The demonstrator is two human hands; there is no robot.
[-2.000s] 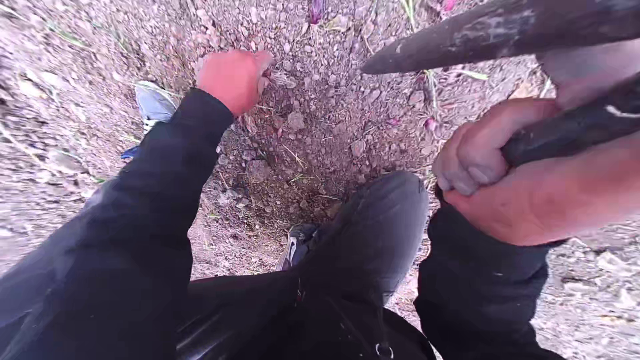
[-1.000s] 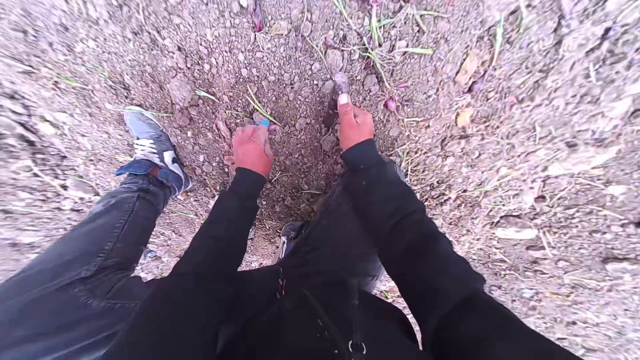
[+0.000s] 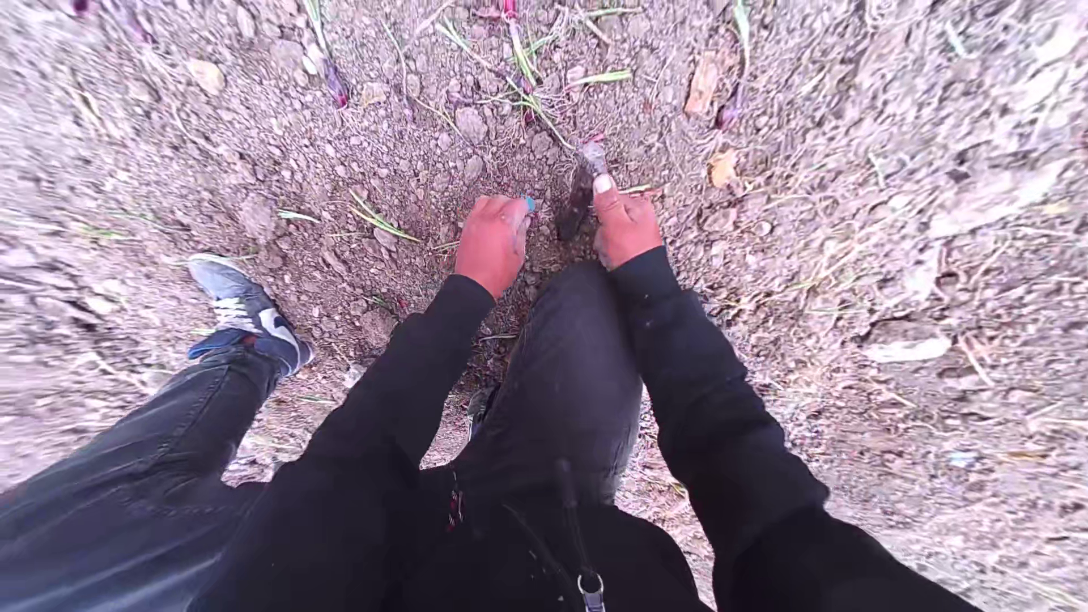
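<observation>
My left hand is low over the soil with its fingers curled downward; a small blue thing shows at its fingertips, and what lies beneath them is hidden. Close to its right, my right hand grips a dark pointed tool, its greyish end beside my thumb and its dark part angled down to the soil. Beyond both hands lie purple-based green seedlings, like onion seedlings. Another seedling stands at upper left and one at upper right.
Loose cloddy soil surrounds the hands. My shoe is on the soil at left, and my bent knee is just below the right hand. Brown chips and a pale flat piece lie on the right.
My right hand, raised at the right with the dark pointed tool two seconds ago, has come down to the soil beside my left hand. The left hand is now closer to it.
</observation>
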